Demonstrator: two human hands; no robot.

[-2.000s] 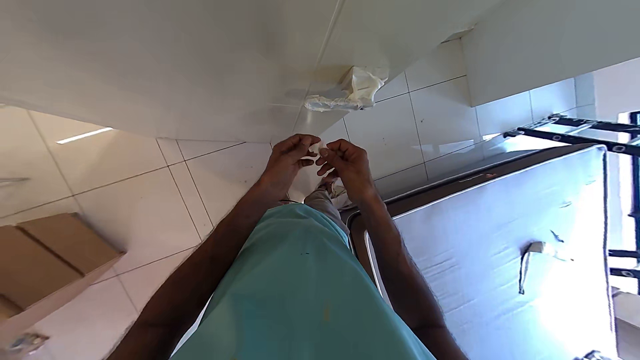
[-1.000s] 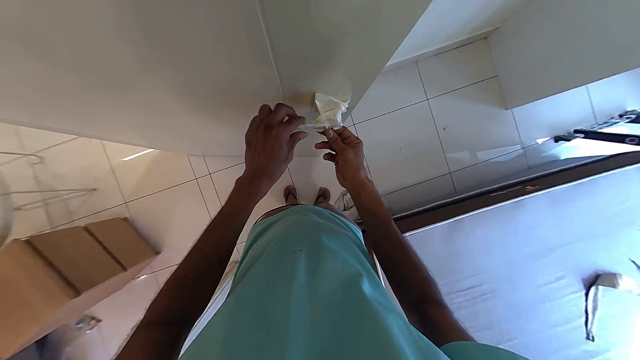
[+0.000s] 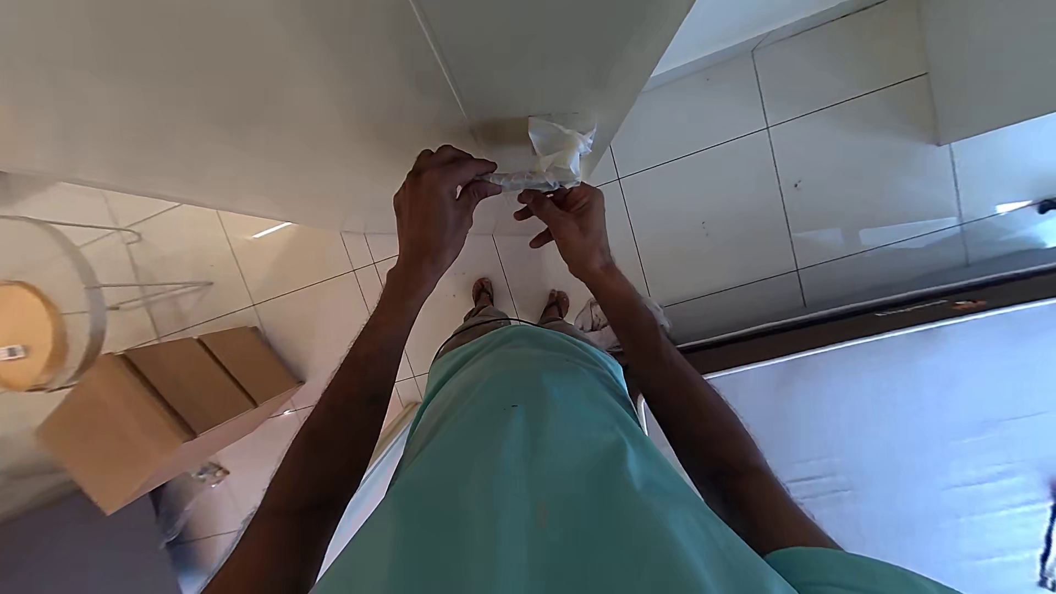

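A door handle or lever [image 3: 528, 180] wrapped in clear plastic sticks out from a pale door panel [image 3: 330, 107]. Crumpled whitish plastic wrap [image 3: 561, 147] bunches at its right end, against the panel. My left hand [image 3: 441, 198] pinches the left end of the wrapped bar between thumb and fingers. Under the right end, my right hand [image 3: 571, 221] has thumb and finger close together at the wrap, other fingers spread; whether it grips the plastic is partly hidden.
A large plastic-covered mattress or panel [image 3: 891, 412] with a dark edge lies at right. Brown cardboard boxes [image 3: 181, 396] stand at left, near a round wooden-topped piece [image 3: 29, 338] with metal legs. Crumpled cloth or plastic [image 3: 610, 322] lies by my feet on white floor tiles.
Two seconds ago my hands were close together below the wrapped piece. Now they are apart, the left at the bar's left end and the right beneath its right end. The view has shifted.
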